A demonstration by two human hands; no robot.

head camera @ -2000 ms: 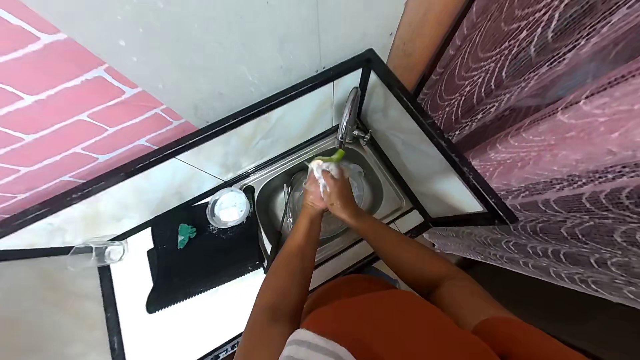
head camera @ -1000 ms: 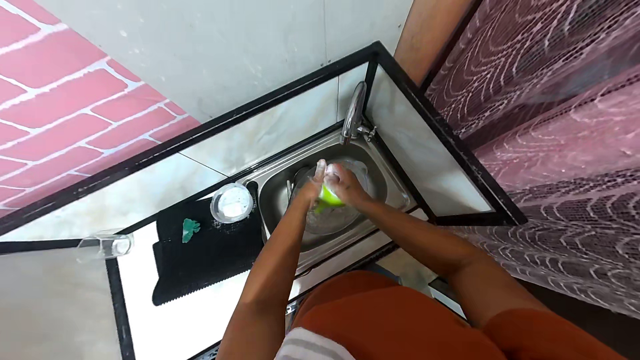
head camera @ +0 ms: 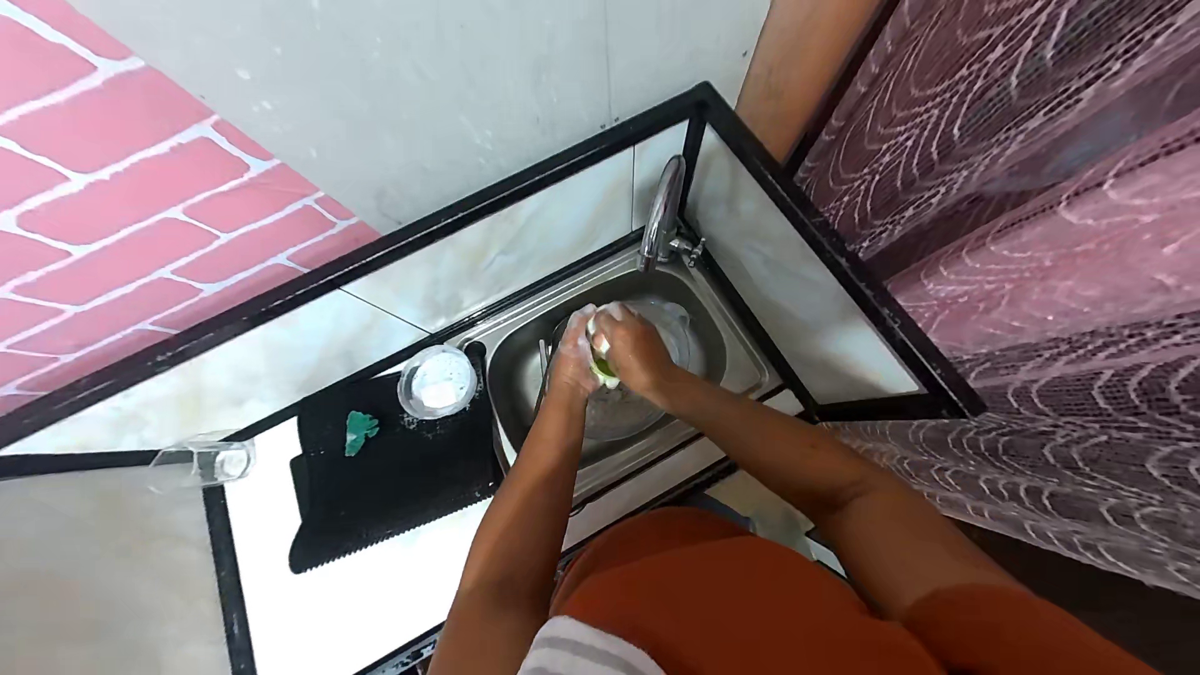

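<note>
Over the steel sink basin (head camera: 511, 375), my left hand (head camera: 574, 352) and my right hand (head camera: 633, 349) meet around a small green item (head camera: 605, 364) covered in white suds; its exact kind cannot be made out. The left hand supports it from the left, and the right hand's curled fingers press on it from the right. Suds coat the fingers of both hands. Beneath them, a clear round vessel (head camera: 675, 328) lies in the basin, partly hidden by the right hand. Dark items with a thin handle (head camera: 544, 361) rest at the basin's left side.
A chrome faucet (head camera: 664, 211) rises behind the basin. On a black mat (head camera: 403, 497) left of the sink are a clear tub with white contents (head camera: 438, 382) and a green scrap (head camera: 359, 431). A clear cup (head camera: 202, 464) stands at the counter's left edge. Lace curtains (head camera: 1059, 234) hang right.
Two seconds ago a green part stuck out above my hands; one second ago green showed below them. Now green shows between my hands, with the right hand curled over it.
</note>
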